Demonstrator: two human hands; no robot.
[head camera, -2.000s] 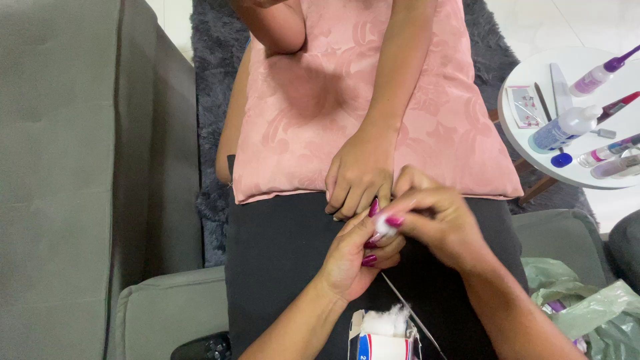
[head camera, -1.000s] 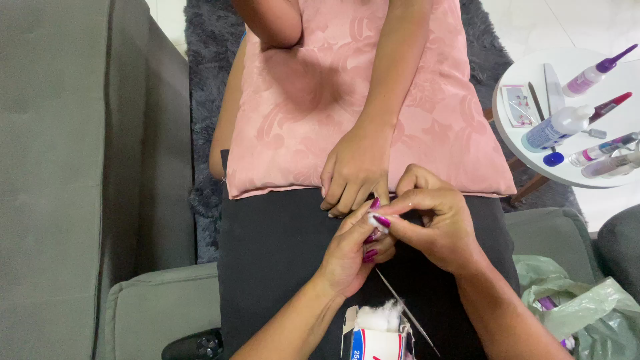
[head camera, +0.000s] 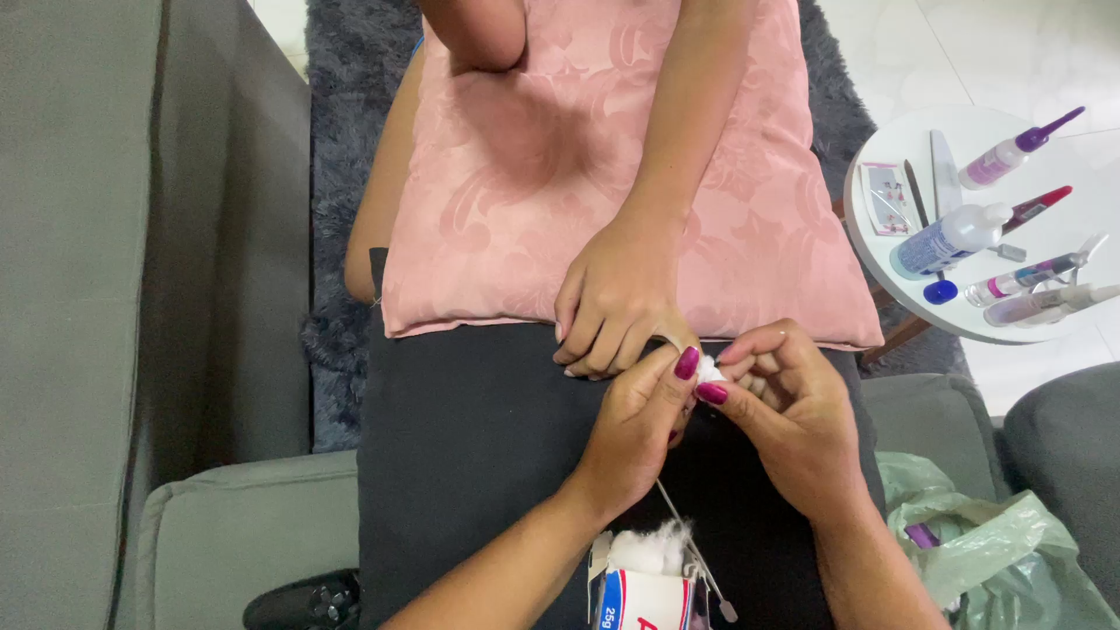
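My left hand (head camera: 634,429) holds the thumb side of another person's hand (head camera: 626,293), which rests palm down at the front edge of a pink patterned cushion (head camera: 525,219). A small tuft of white cotton (head camera: 710,372) sits at that thumb, between my two hands. My right hand (head camera: 792,411) pinches the cotton between thumb and forefinger. The covered thumb tip is mostly hidden. Below my hands, on the black cloth (head camera: 464,437), an opened box of cotton (head camera: 646,595) lies beside a thin metal manicure tool (head camera: 691,547).
At right, a round white table (head camera: 875,254) bears plastic bottles (head camera: 949,241), a nail file (head camera: 945,175), a blue cap (head camera: 941,291) and a nail sticker sheet (head camera: 888,199). A green plastic bag (head camera: 1006,542) lies lower right. A black game controller (head camera: 306,602) rests on the grey sofa seat (head camera: 245,525).
My right hand has turned and its fingers have spread somewhat, still at the cotton. My left hand keeps its hold on the other person's hand.
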